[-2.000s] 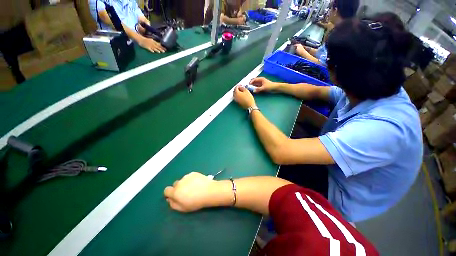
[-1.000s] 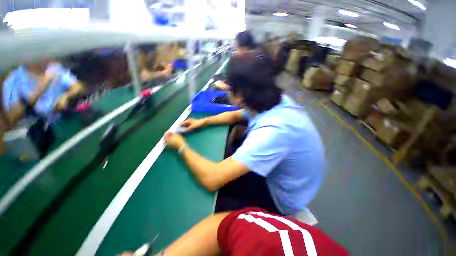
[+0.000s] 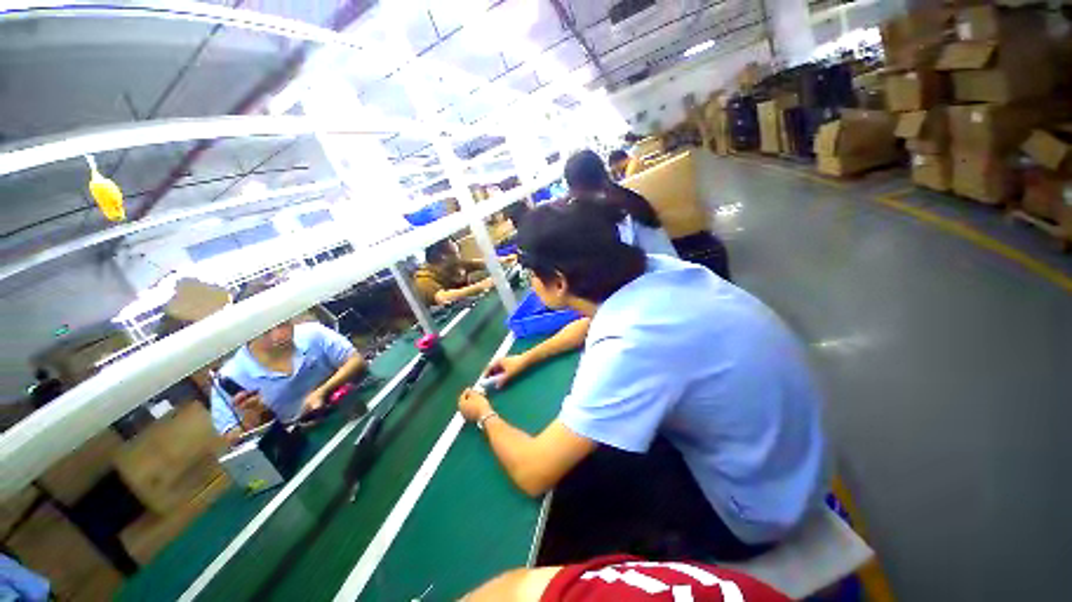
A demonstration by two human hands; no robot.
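The thin metal tip of a small tool (image 3: 424, 593) shows at the bottom edge. My right hand is cut off by that edge; only part of my forearm and my red sleeve (image 3: 664, 581) show beside the tip. My left hand is out of the picture. A hair dryer with a pink ring (image 3: 430, 345) lies on the green conveyor (image 3: 388, 470), and a dark handle with its cord (image 3: 367, 441) lies nearer on it.
A co-worker in light blue (image 3: 705, 388) sits close ahead on the right, both hands at a small pale part. A blue bin (image 3: 538, 315) stands beyond those hands. A metal instrument box (image 3: 250, 466) and another worker are across the line. White rails run overhead.
The view has swung up and to the right. My right hand, seen earlier as a fist over the table with a thin metal shaft, has dropped out below the bottom edge.
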